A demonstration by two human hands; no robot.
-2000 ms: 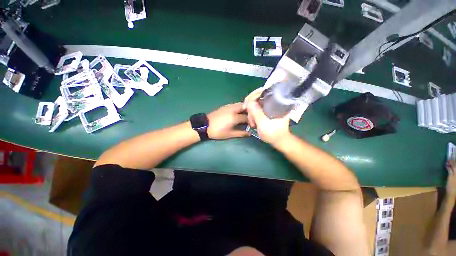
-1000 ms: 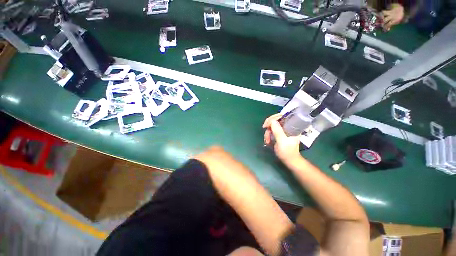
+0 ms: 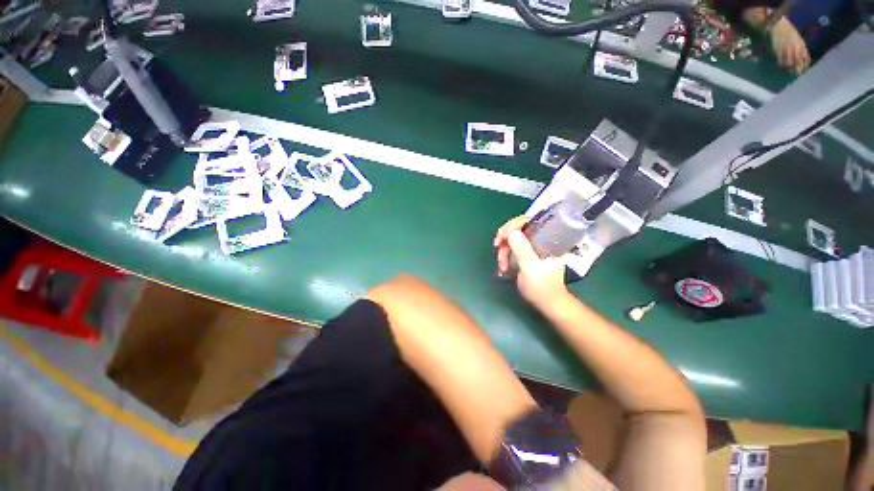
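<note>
My right hand (image 3: 539, 275) grips the thick grey, partly clear electric screwdriver (image 3: 559, 230) beside the silver-grey and black screw feeder (image 3: 606, 158). The driver's tip is hidden. My left arm bends back towards my body; the left hand (image 3: 579, 479) is blurred and cut off at the bottom edge, beyond a dark watch, so its grip cannot be told. White plastic frames (image 3: 251, 230) lie in a loose, overlapping pile on the green bench at left. I cannot make out a frame under the right hand.
More white frames (image 3: 491, 139) lie spaced beyond the white strip (image 3: 402, 163). A black pouch (image 3: 733, 278) and small pale-tipped tool (image 3: 641, 310) lie right of the feeder. Stacked white units (image 3: 843, 286) stand far right. A slanting metal support (image 3: 757, 129) rises behind. Another person's hand (image 3: 790, 44) shows top right.
My left hand has left its place beside the right hand and drawn back to the bottom edge. My right hand still holds the driver by the feeder. Spaced frames have shifted left; the view has also moved.
</note>
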